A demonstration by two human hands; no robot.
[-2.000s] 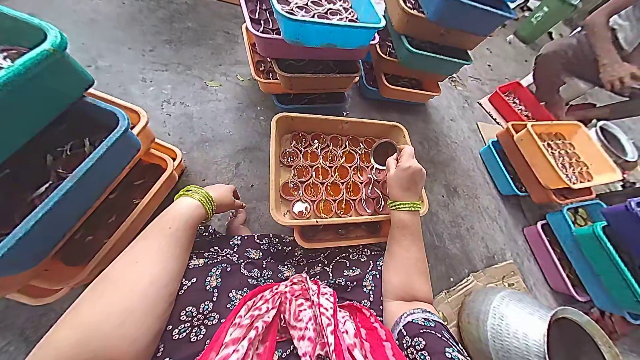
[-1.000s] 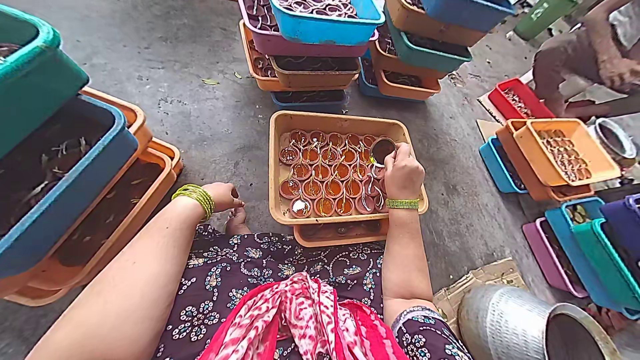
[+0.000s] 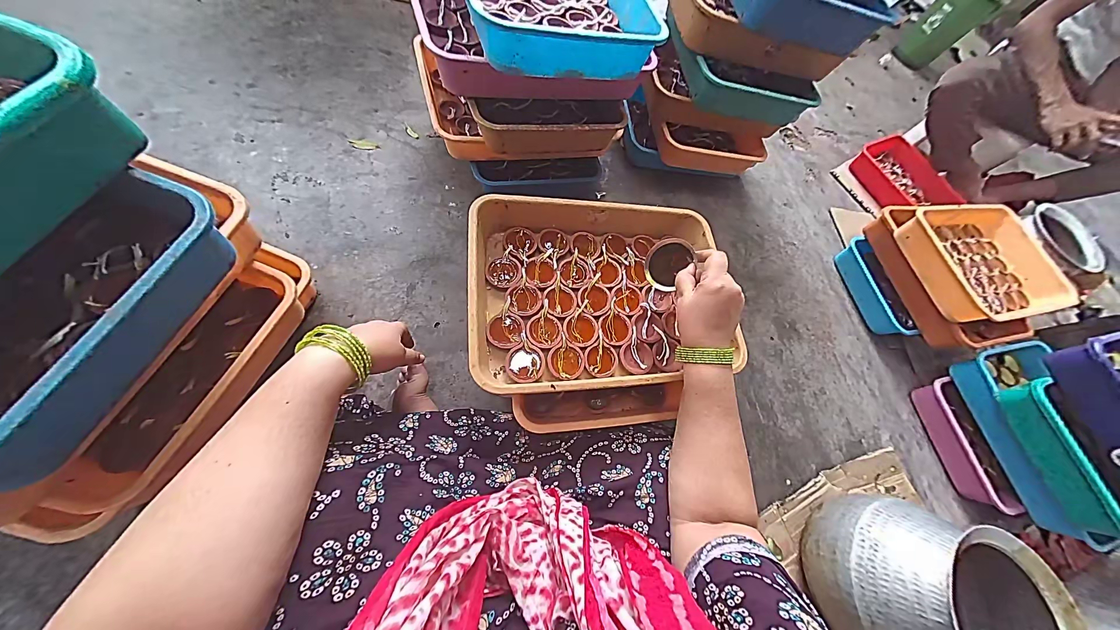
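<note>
My right hand (image 3: pixel 710 297) grips a small round metal cup (image 3: pixel 670 264) with dark contents, held over the right part of an orange plastic tray (image 3: pixel 604 210). Rows of small round cups (image 3: pixel 595 299) fill that tray, many with orange liquid and pale wicks lying across them. One cup (image 3: pixel 525 363) at the near left corner looks white and shiny. The cups at the right, near my hand, look duller and pinkish. My left hand (image 3: pixel 389 346), its fingers curled and holding nothing that I can see, rests above my knee, left of the tray. Another orange tray (image 3: pixel 542 422) lies beneath.
Stacked tubs (image 3: pixel 188 262) rise at the left, with more stacks ahead, including a light blue tub (image 3: pixel 569 52). At the right stand an orange tray (image 3: pixel 1050 293) and a red tray (image 3: pixel 906 175) near a seated person. A dented metal pot (image 3: pixel 884 551) lies tilted on cardboard (image 3: pixel 840 481) at the lower right.
The metal cup in my right hand was upright over the tray's right side, then tipped, and now shows its round opening again. My left hand has stayed in about the same place.
</note>
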